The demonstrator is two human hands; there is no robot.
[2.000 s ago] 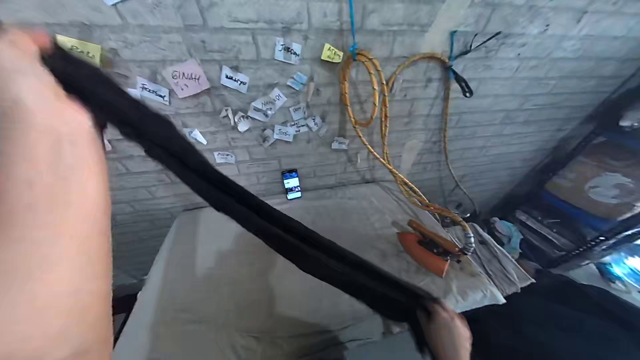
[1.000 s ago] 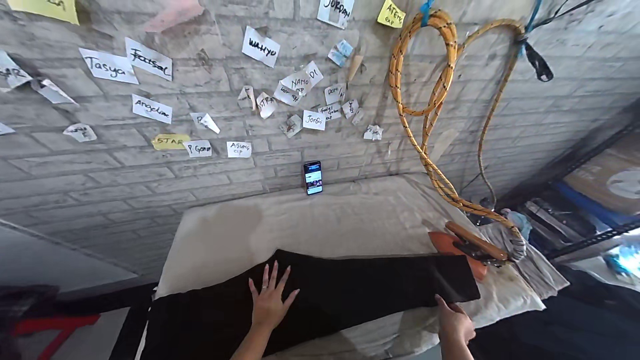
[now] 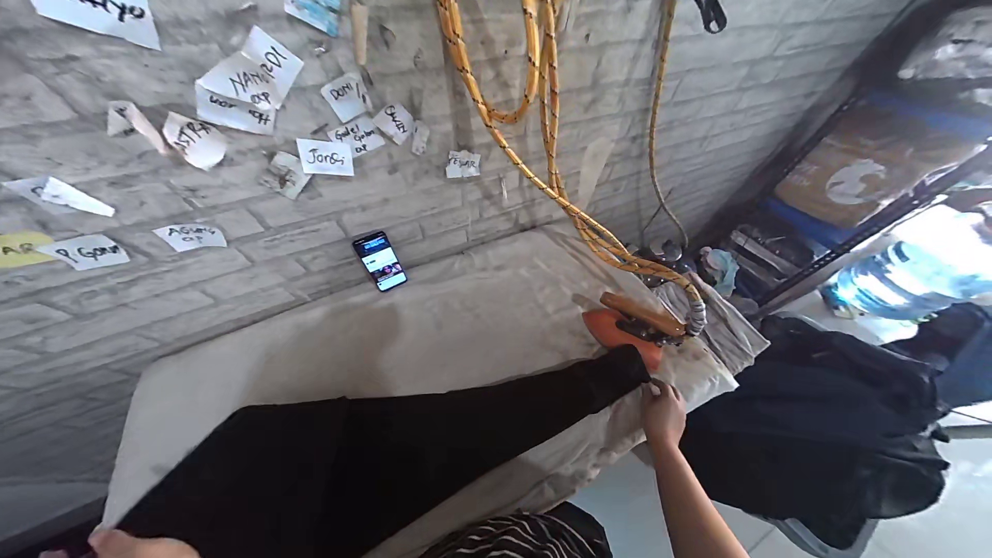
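A black cloth garment (image 3: 434, 434), long and tapering to the right, lies across a cloth-covered ironing surface (image 3: 434, 333). My right hand (image 3: 663, 407) pinches the corner of its narrow right end. At the bottom left, my left hand (image 3: 132, 545) is at the garment's wide end, partly cut off by the frame; its fingertips are hard to make out. Just behind the narrow end rests an orange iron (image 3: 608, 329) with a wooden handle, and its yellow cord (image 3: 504, 143) runs up the wall.
A lit phone (image 3: 380, 261) leans on the brick-pattern wall behind the surface. Paper notes with handwriting are stuck to that wall. At right, dark clothes (image 3: 806, 418) are piled beside a shelf rack (image 3: 845, 240) and a large water bottle (image 3: 907, 279). Striped fabric (image 3: 527, 536) shows at the bottom.
The black garment was stretched in the air, then laid on the surface. My left hand has moved from flat on its middle to the far left end. My right hand stays at the narrow end.
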